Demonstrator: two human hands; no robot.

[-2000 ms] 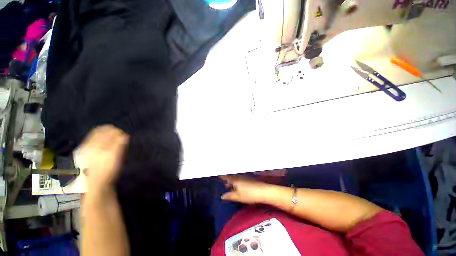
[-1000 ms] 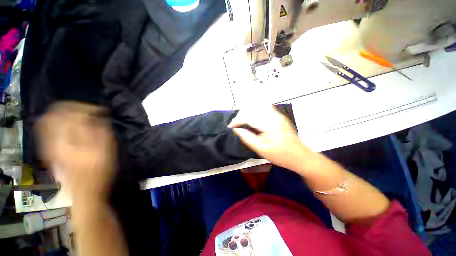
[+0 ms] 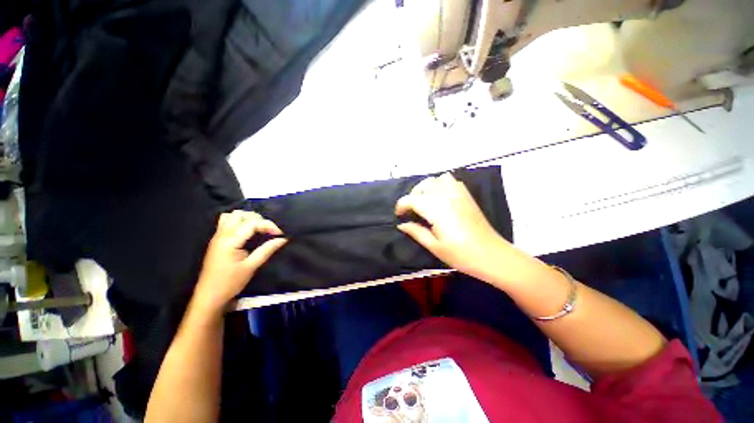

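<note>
A black garment piece point(image 3: 347, 240) lies flat along the table's front edge, a narrow band with a lengthwise crease or seam. My left hand point(image 3: 242, 252) pinches it near its left part, thumb and fingers on the crease. My right hand point(image 3: 446, 216) pinches it nearer its right end. The band joins a large pile of black garments point(image 3: 116, 149) at the left. The sewing machine's presser foot point(image 3: 450, 87) stands behind the band, with no cloth under it.
Thread snips point(image 3: 608, 120) and an orange-handled tool point(image 3: 649, 91) lie right of the needle. A printed ruler scale point(image 3: 661, 190) runs near the front edge. A blue crate point(image 3: 680, 289) is below the table at the right. Other machine parts point(image 3: 74, 318) stand at the far left.
The black band has come onto the table front from the left, and its crease now lies straighter. My left hand has moved right from the pile onto the band; my right hand came up from the lap.
</note>
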